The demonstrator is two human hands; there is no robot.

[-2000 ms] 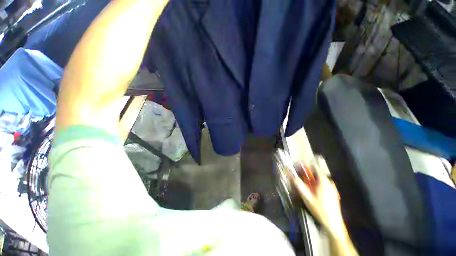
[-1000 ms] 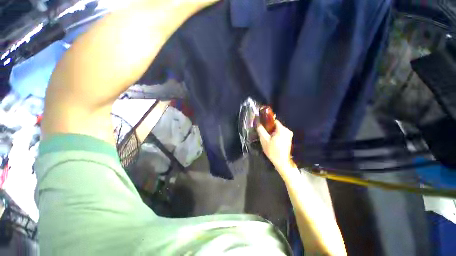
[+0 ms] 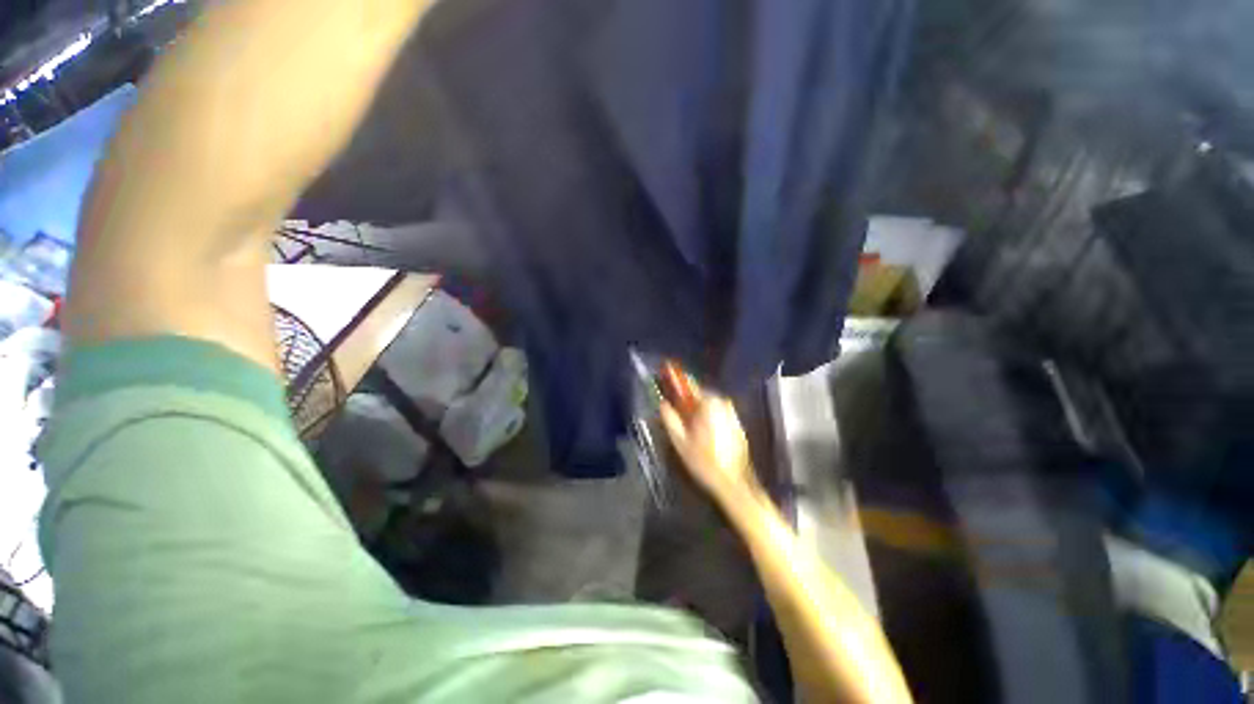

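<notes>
A navy jacket [image 3: 660,179] hangs in front of me, its lower edge free and blurred by motion. My left arm reaches up to the top edge; my left hand is outside the picture. My right hand [image 3: 708,440] is closed around the red-orange handle of a steam iron [image 3: 648,429]. The iron's silver body is upright at the jacket's lower part; whether it touches the cloth cannot be told. The top of the jacket is cut off.
The dark grey padded form [image 3: 983,468] lies at the right, with a blurred yellowish hose [image 3: 908,530] across it. A small open carton [image 3: 884,286] is at its far end. A floor fan [image 3: 305,371] and pale bundles [image 3: 437,351] are at the left.
The iron first rose from beside the table to the jacket's front, then moved slightly down and left. The jacket swung right, then back left.
</notes>
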